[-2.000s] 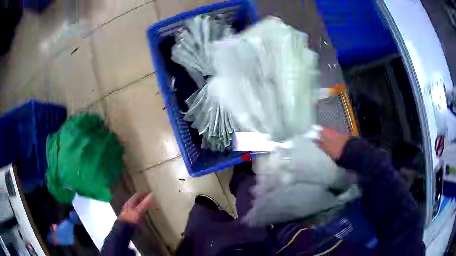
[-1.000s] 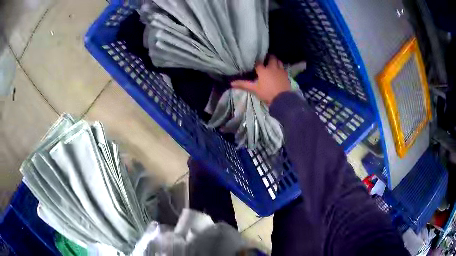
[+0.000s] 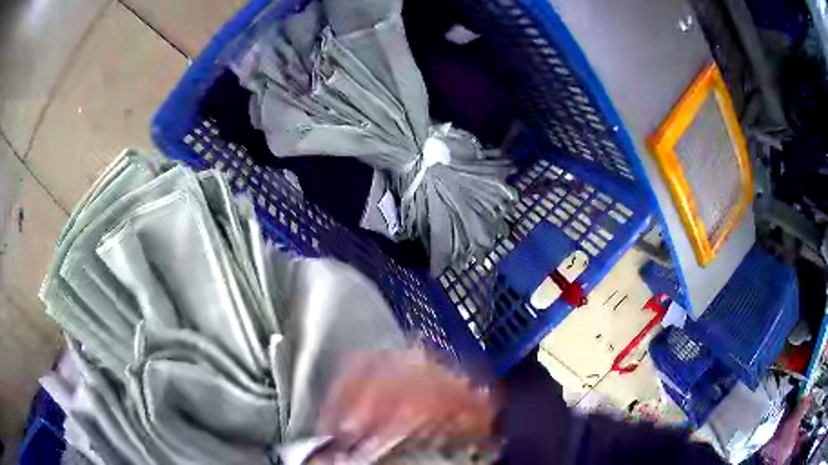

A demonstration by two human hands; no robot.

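A large bundle of pale grey-green garment pieces (image 3: pixel 182 272) lies across the lower left, its folded layers fanned toward the upper left. My right hand (image 3: pixel 404 400) is a blur over this bundle's lower right part, its dark sleeve coming from the right. Whether its fingers grip the cloth cannot be told. My left hand is not visible. Another bundle (image 3: pixel 349 100) lies in the blue plastic crate (image 3: pixel 318 222), gathered by a pale tie strip (image 3: pixel 434 154) with both ends fanned out. A small white label (image 3: pixel 388 211) shows beside it.
An orange-framed mesh panel (image 3: pixel 704 163) is on a grey surface to the right. A smaller blue basket (image 3: pixel 744 309) stands at the lower right. Red strips (image 3: pixel 640 331) and thread bits lie on the tiled floor. A blue edge (image 3: pixel 41 427) shows at the lower left.
My right hand has left the bundle in the crate and moved down-left to the nearer bundle. The crate bundle's tie is now uncovered. The nearer bundle shows larger, further into view.
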